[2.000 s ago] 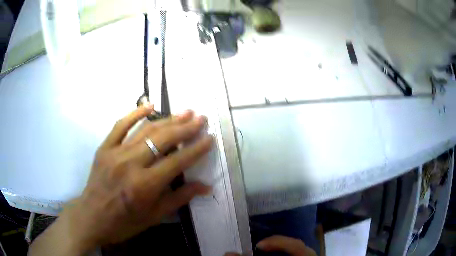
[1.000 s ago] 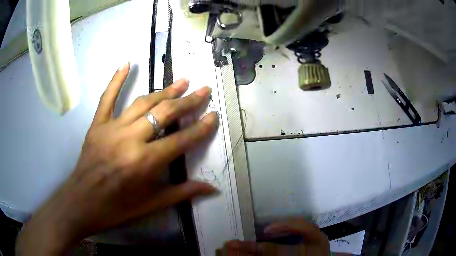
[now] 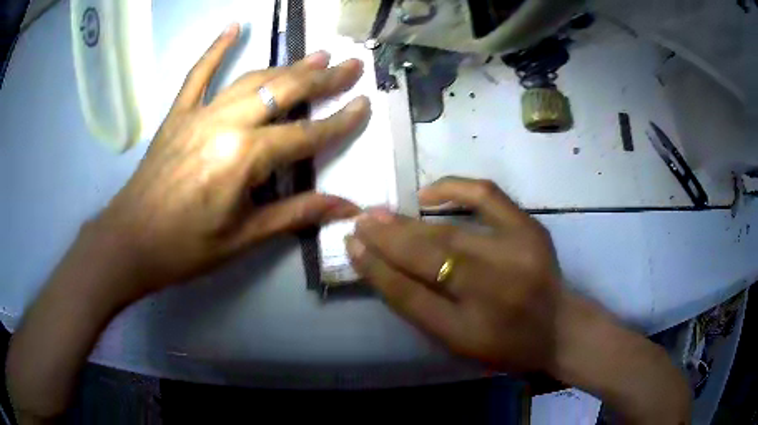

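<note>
A long white template [image 3: 357, 162] lies over a dark fabric strip [image 3: 311, 257], with a pale beige layer [image 3: 406, 141] showing along its right side. Its upper end runs under the sewing machine's presser foot area [image 3: 388, 70]. My left hand [image 3: 241, 149] lies flat across the template and dark strip, fingers spread, holding nothing. My right hand [image 3: 474, 274] is at the near end of the strip, thumb and fingers pinching its right part near my left thumb. The fingertips are slightly blurred.
The machine's brass-coloured dial [image 3: 546, 109] hangs right of the needle area. Black thread snips [image 3: 677, 164] and a small dark strip [image 3: 626, 132] lie on the right of the table [image 3: 582, 274]. A smooth white elongated piece [image 3: 105, 75] stands at upper left. A bin is at lower right.
The template and fabric have moved up toward the machine, and their near end now shows on the table. My left hand moved up with them. My right hand came up from the bottom edge onto the strip.
</note>
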